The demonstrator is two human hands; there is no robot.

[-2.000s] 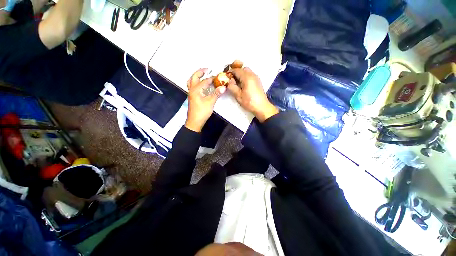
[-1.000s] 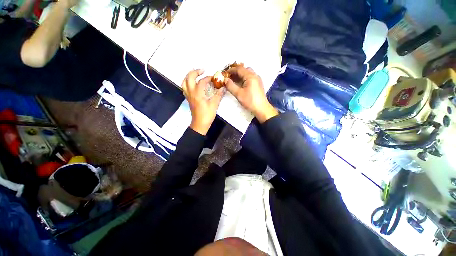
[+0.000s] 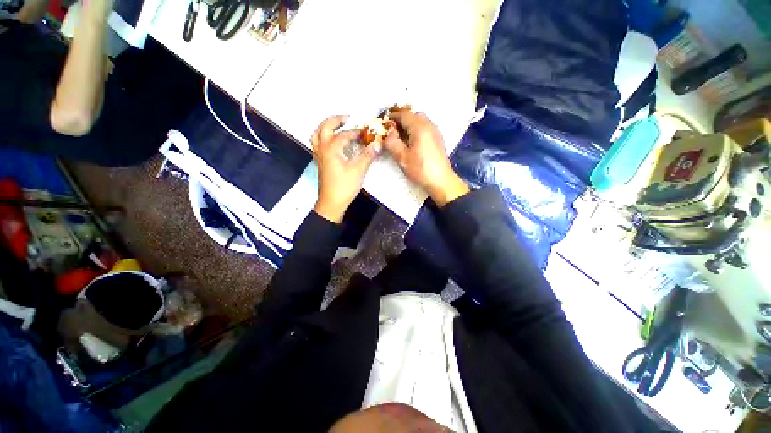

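A small round item, likely a boiled egg (image 3: pixel 374 132), is brown outside with creamy white patches. It is held between the fingertips of both hands above the white table's near edge. My left hand (image 3: pixel 340 169) grips it from the left with thumb and fingers. My right hand (image 3: pixel 420 155) has thumb and fingertips on its right side. Reddish-brown bits, likely eggshell (image 3: pixel 397 110), show just behind my right fingers, partly hidden by them.
Shiny navy padded jacket (image 3: pixel 528 169) lies right of the hands. A cream sewing machine (image 3: pixel 689 169), turquoise oval item (image 3: pixel 626 154) and black-handled shears (image 3: pixel 649 369) are at right. More shears (image 3: pixel 228 17) lie at upper left. A person's bare arm (image 3: pixel 80 84) is at far left.
More creamy white shows on the egg between my fingertips. My hands have stayed in nearly the same place. The other person's arm at far left has moved.
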